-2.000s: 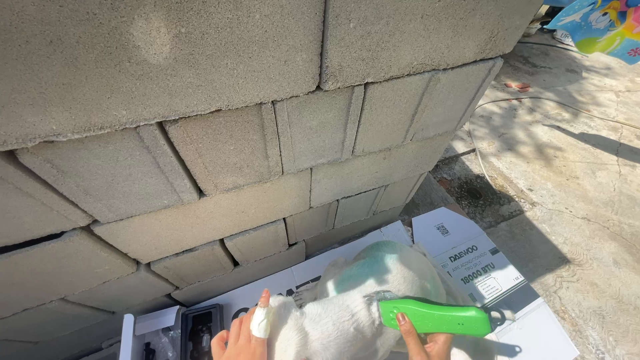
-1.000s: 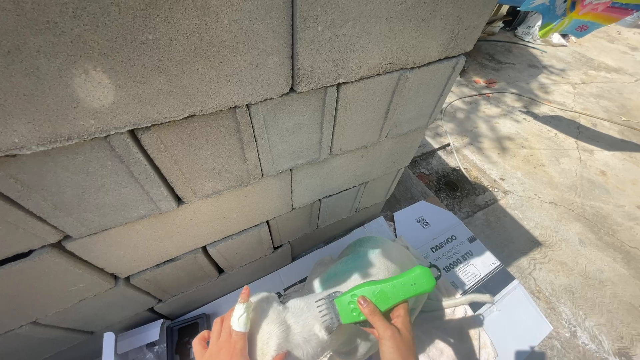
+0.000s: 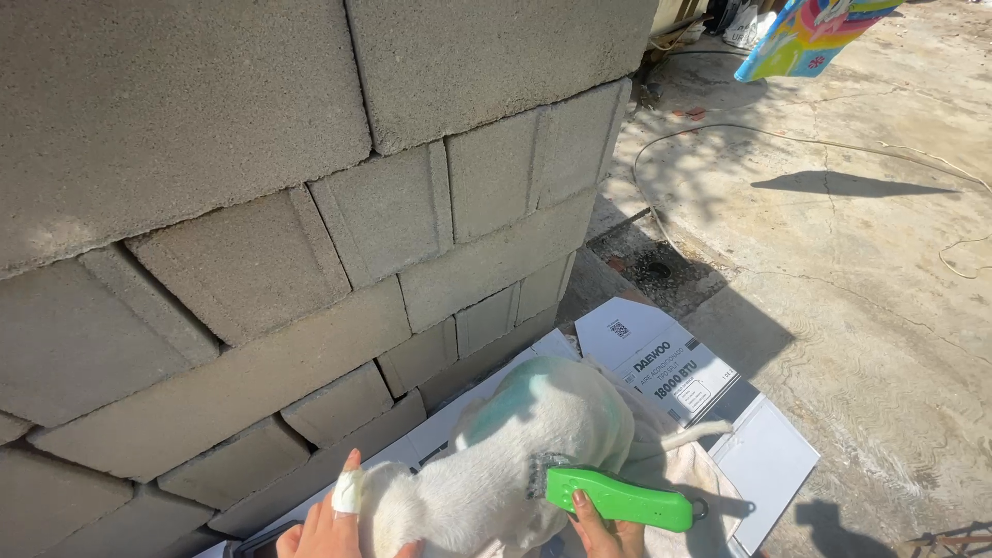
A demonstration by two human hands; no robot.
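A white short-haired animal [image 3: 473, 480], seen from above with its thin tail to the right, lies on a pale cloth [image 3: 697, 484] over a flattened cardboard box [image 3: 659, 364]. Its back bears a blue-green tint. My left hand [image 3: 333, 519], with a white wrap around one finger, rests against its head at the lower left. In my right hand [image 3: 608, 531] is a green hair clipper [image 3: 620, 500], its comb end touching the animal's back or side. The animal's face and legs are mostly hidden.
A wall of stacked concrete blocks [image 3: 341, 225] rises close behind and to the left. A dark tray or case [image 3: 263, 542] shows at the bottom edge. A cable [image 3: 744, 130] curves over the concrete ground [image 3: 868, 271], and a colourful cloth [image 3: 821, 35] hangs top right.
From two seconds ago, the clipper has shifted and tilted on the animal's body, still in my right hand. My left hand stays at the head. The view has swung right.
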